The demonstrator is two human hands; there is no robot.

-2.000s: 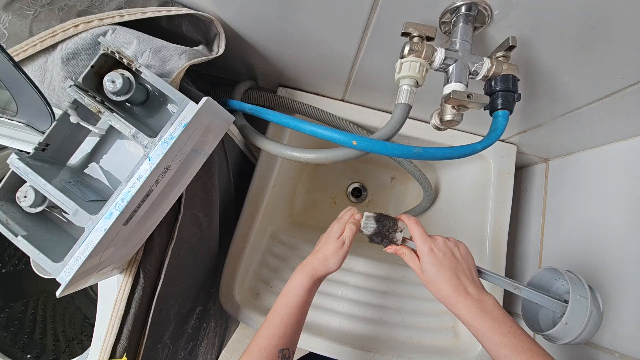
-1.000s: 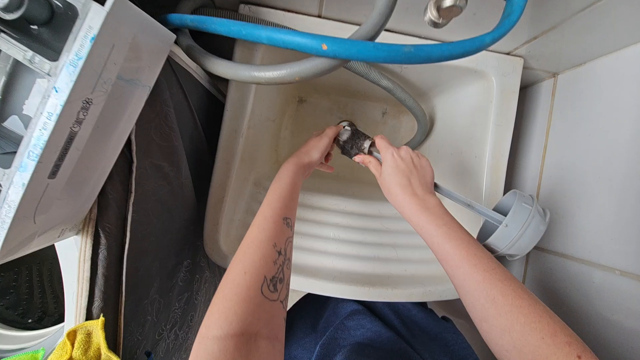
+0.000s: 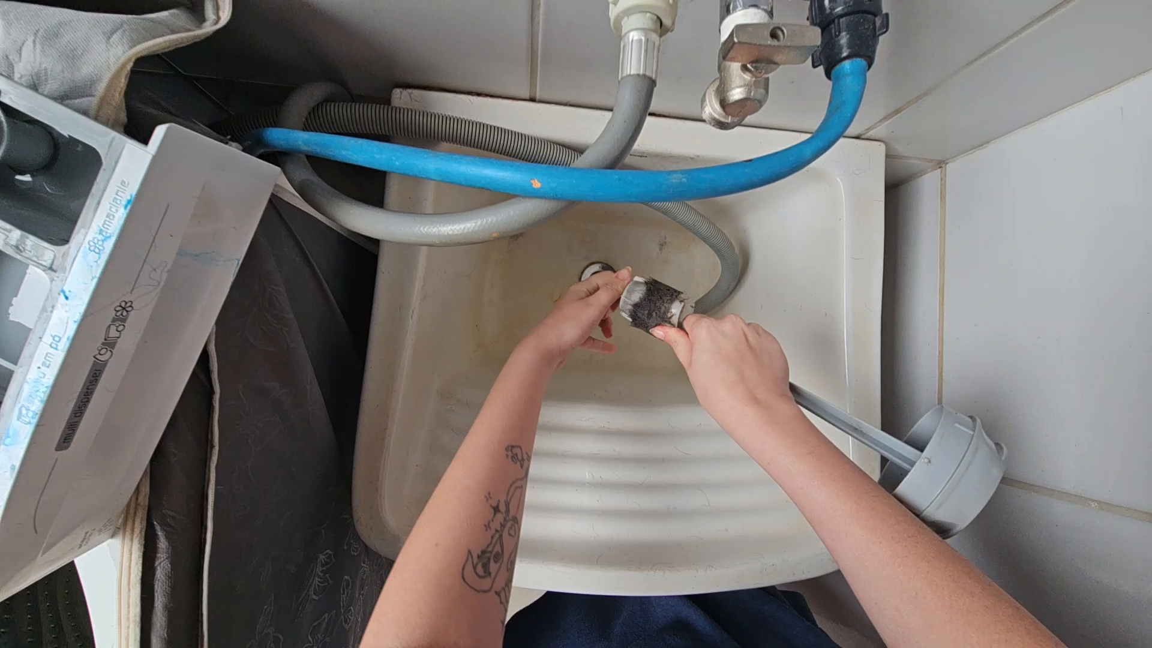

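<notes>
Over the white laundry sink, my right hand grips a grey plastic rod just behind its end piece. That end piece is pale and coated with dark, fuzzy grime. The rod runs back under my right wrist to a round grey plastic cup beyond the sink's right side. My left hand is at the other side of the end piece, its fingertips at the pale rim; whether they press on it is unclear. Part of the metal drain shows behind the left fingers.
A blue hose and a smooth grey hose cross above the sink; a ribbed grey hose curves into it. A metal tap is on the tiled wall. At left, a washing machine's detergent drawer rests by a dark cover.
The view has shifted. My left hand's fingers have stayed close to the grimy end piece, and my right hand has kept its grip on the rod.
</notes>
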